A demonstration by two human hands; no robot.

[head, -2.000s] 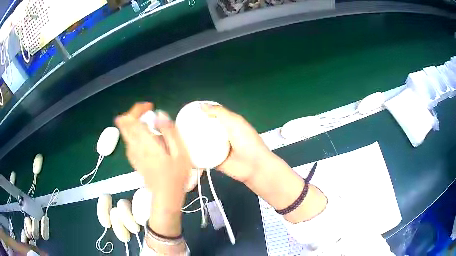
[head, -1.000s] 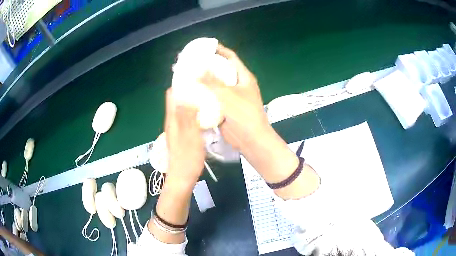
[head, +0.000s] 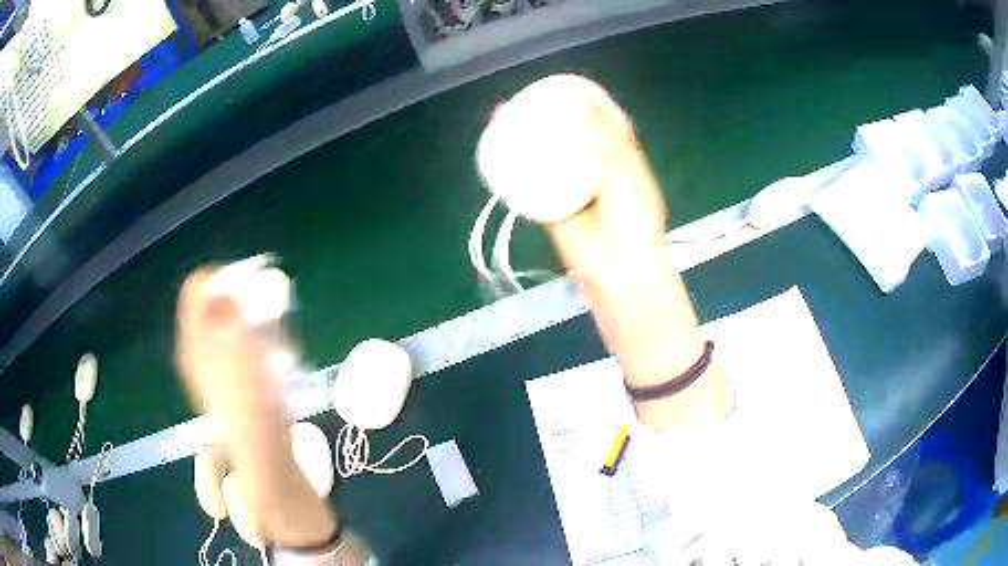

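Note:
My right hand [head: 619,188] holds a cream moulded piece [head: 545,147] up over the green belt; its white cord loop hangs down at the left. My left hand [head: 227,343] is blurred and holds a white crumpled wad, likely a cloth [head: 260,290], near the metal rail. Another cream piece [head: 374,384] lies at the rail between my hands, its cord coiled below it. A pale flat label [head: 452,473] lies on the bench beside that cord.
Cream pieces [head: 312,456] lie at the bench edge, partly behind my left arm. A printed sheet [head: 790,387] with a yellow and dark pen [head: 616,450] lies under my right forearm. White trays [head: 928,149] stand at the right. A piece [head: 778,201] lies on the rail.
My hands were together around a piece and have parted. My right hand has moved right with the piece; my left hand has moved down and left with the wad. The pen has come into view.

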